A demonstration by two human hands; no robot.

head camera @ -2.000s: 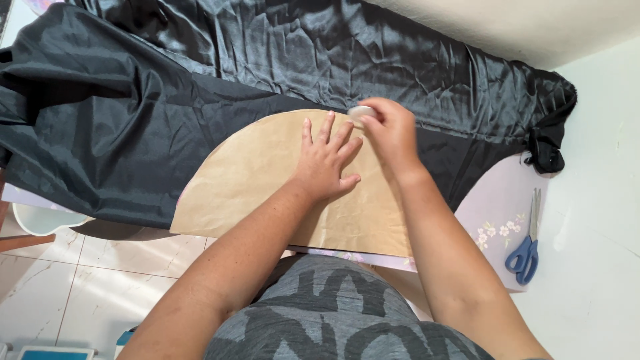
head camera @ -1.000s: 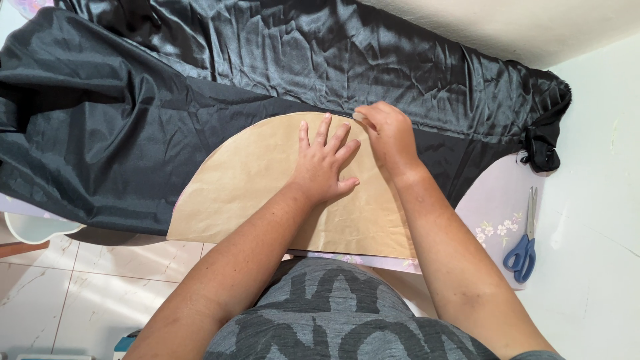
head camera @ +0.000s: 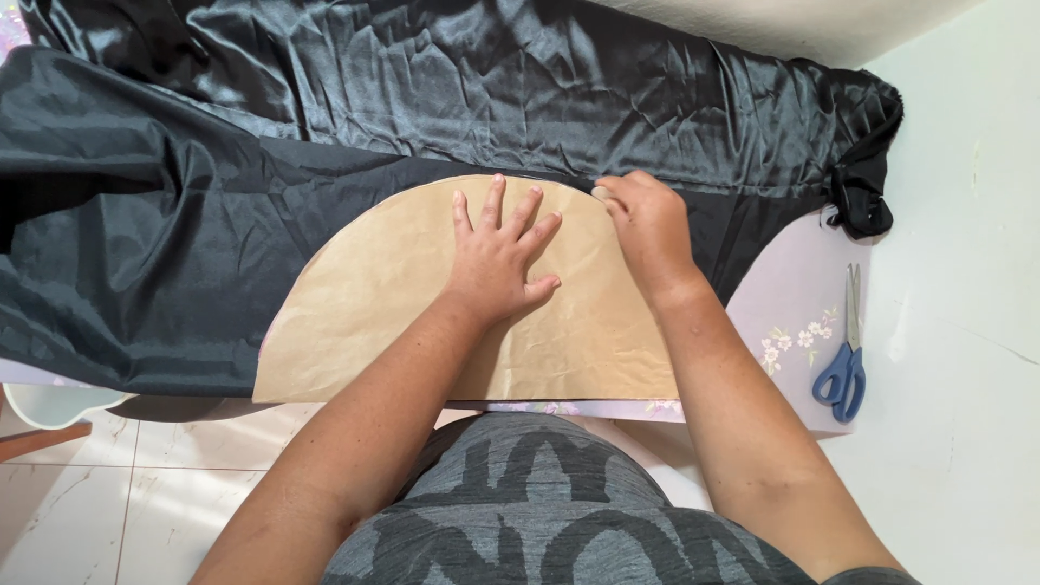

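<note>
A half-round brown paper pattern (head camera: pixel 390 284) lies flat on black satin fabric (head camera: pixel 504 89), its straight side along the table's near edge. My left hand (head camera: pixel 504 260) presses on the paper with fingers spread and holds nothing. At the paper's upper right curve, my right hand (head camera: pixel 650 223) pinches a small pale, rounded piece, perhaps tailor's chalk (head camera: pixel 601 193), mostly hidden by the fingers. A thin light line shows on the fabric beside the top of the curve.
Blue-handled scissors (head camera: pixel 842 370) lie on the flowered lilac table cover (head camera: pixel 804 309) at the right, close to the white wall (head camera: pixel 967 325). Bunched fabric hangs at the upper right. A whitish container (head camera: pixel 61 406) stands below the table's left edge, above the tiled floor.
My right hand has moved a little to the right and down along the curved paper edge, still pinching the pale piece. My left hand stays spread on the paper.
</note>
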